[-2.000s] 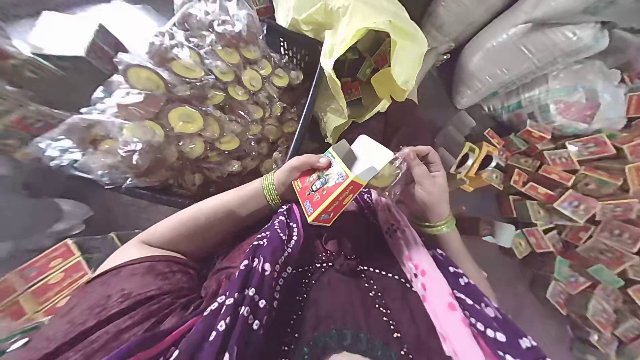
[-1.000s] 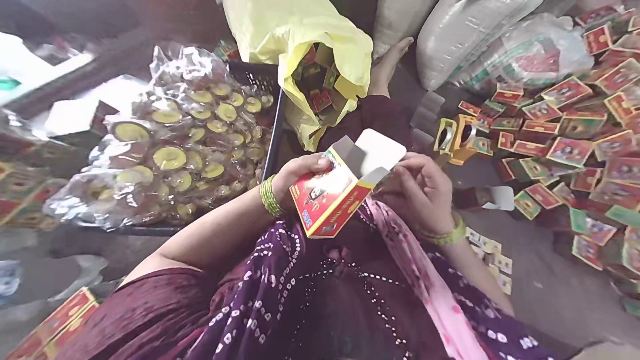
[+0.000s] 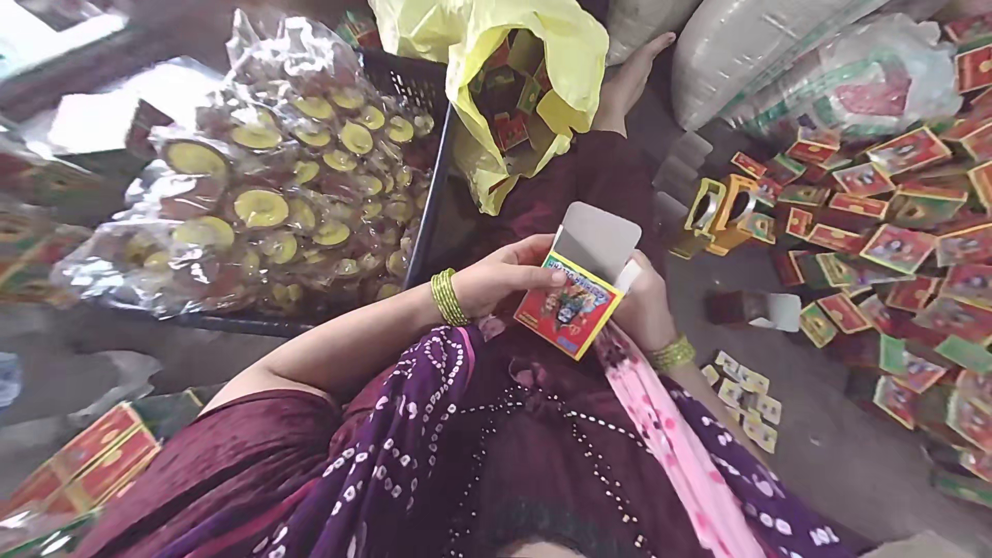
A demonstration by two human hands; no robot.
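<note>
A red and yellow printed cardboard box (image 3: 570, 302) is gripped by my left hand (image 3: 504, 275), its thumb on the printed face. The box's large flap stands up, pale inside. My right hand (image 3: 647, 302) is at the box's right edge by a small white side flap; its fingers are largely hidden behind the box, so their grip cannot be told. To the left, clear plastic packets with round yellow pieces (image 3: 261, 209) lie heaped in a dark plastic crate (image 3: 435, 194).
A yellow plastic bag (image 3: 473, 85) holding small boxes stands beyond my hands. Many small printed boxes (image 3: 899, 244) are heaped at right. Nearer are an open box (image 3: 736, 308), small pale pieces (image 3: 748, 395) and yellow frame-like items (image 3: 728, 209). White sacks (image 3: 736, 54) lie behind.
The clear packet with a yellow piece, at the box opening two seconds ago, is out of sight. The box has turned in my hands to show its printed face, and my right hand has moved behind its edge.
</note>
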